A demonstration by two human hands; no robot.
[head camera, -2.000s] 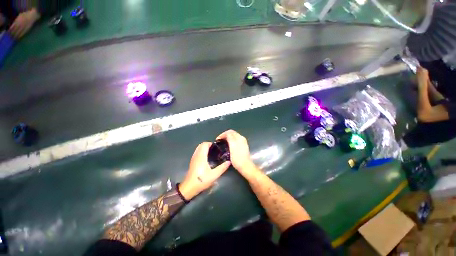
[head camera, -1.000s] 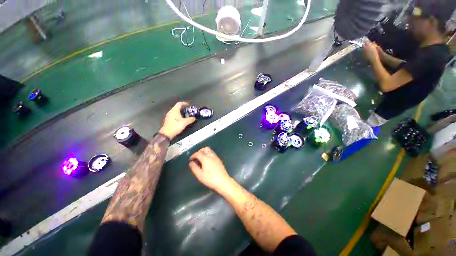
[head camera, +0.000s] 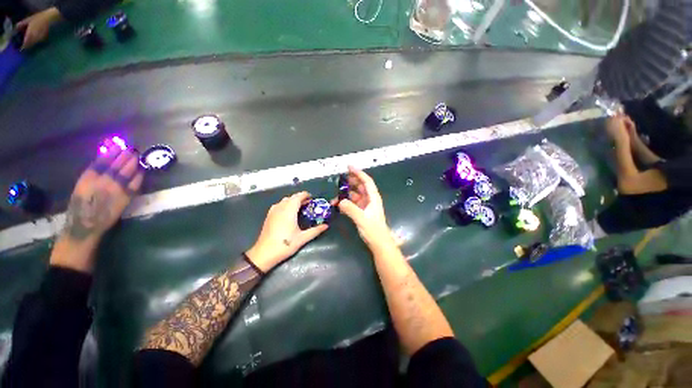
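Note:
My left hand (head camera: 282, 233), on the tattooed arm, holds a dark round light unit (head camera: 316, 213) over the green bench. Its open top faces up and shows a white-blue board. My right hand (head camera: 363, 203) is just to its right and holds a thin dark disc, seen edge-on, that looks like a base cover (head camera: 344, 186). The unit and the disc are apart.
A neighbour's hand (head camera: 102, 193) reaches onto the belt (head camera: 303, 98) over a purple-glowing unit (head camera: 114, 144), beside a base cover (head camera: 158, 158). Other units (head camera: 209, 131) (head camera: 440, 116) stand on the belt. Glowing units (head camera: 464, 168), plastic bags (head camera: 542, 173) and a blue tray (head camera: 550, 258) lie right. Another worker (head camera: 645, 163) is far right.
My left hand has moved from the belt back over the bench with the unit. My right hand now holds a dark disc. A neighbour's arm has come in from the left.

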